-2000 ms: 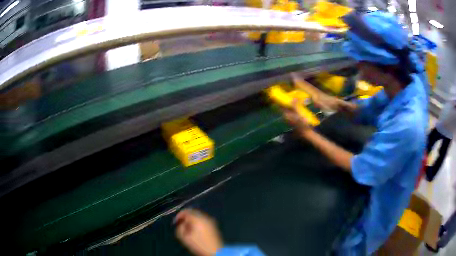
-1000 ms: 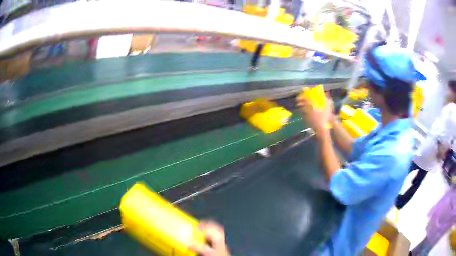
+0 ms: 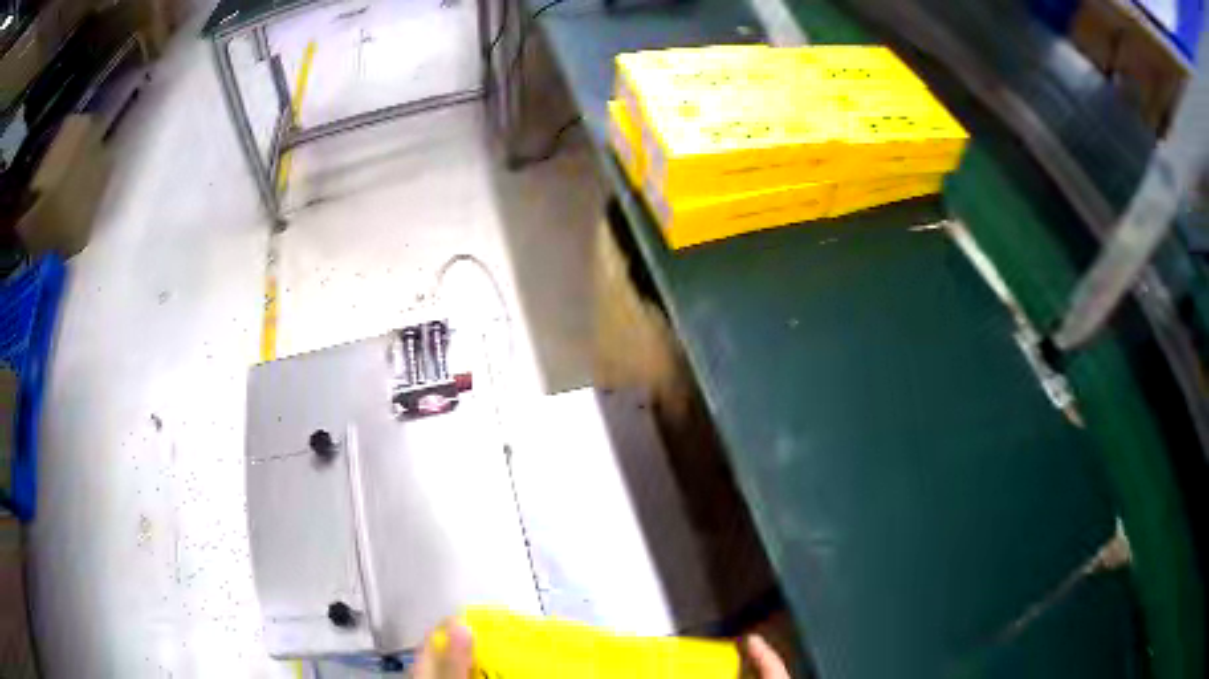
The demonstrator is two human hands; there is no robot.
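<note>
A yellow retail box (image 3: 597, 650) lies across the bottom edge, partly cut off. My left hand (image 3: 446, 655) is at its left end and my right hand (image 3: 764, 657) at its right end; only fingers show. The box is held between them over the near edge of the machine. The low grey metal machine top (image 3: 451, 531) has silver rollers (image 3: 422, 356) with a red part, two black knobs and a straight bar. A stack of yellow boxes (image 3: 796, 133) sits on the far part of the dark green bench (image 3: 875, 438).
The green conveyor belt (image 3: 1114, 425) runs along the right side. A pale post (image 3: 1147, 219) stands at the bench edge. A metal-framed table (image 3: 385, 117) is at the back left. A blue crate (image 3: 37, 371) lies at the left edge. A pale cable loops behind the rollers.
The view has swung from the conveyor and the worker in blue to the machine and box stack. One hand was on a yellow box before; now both hands hold one.
</note>
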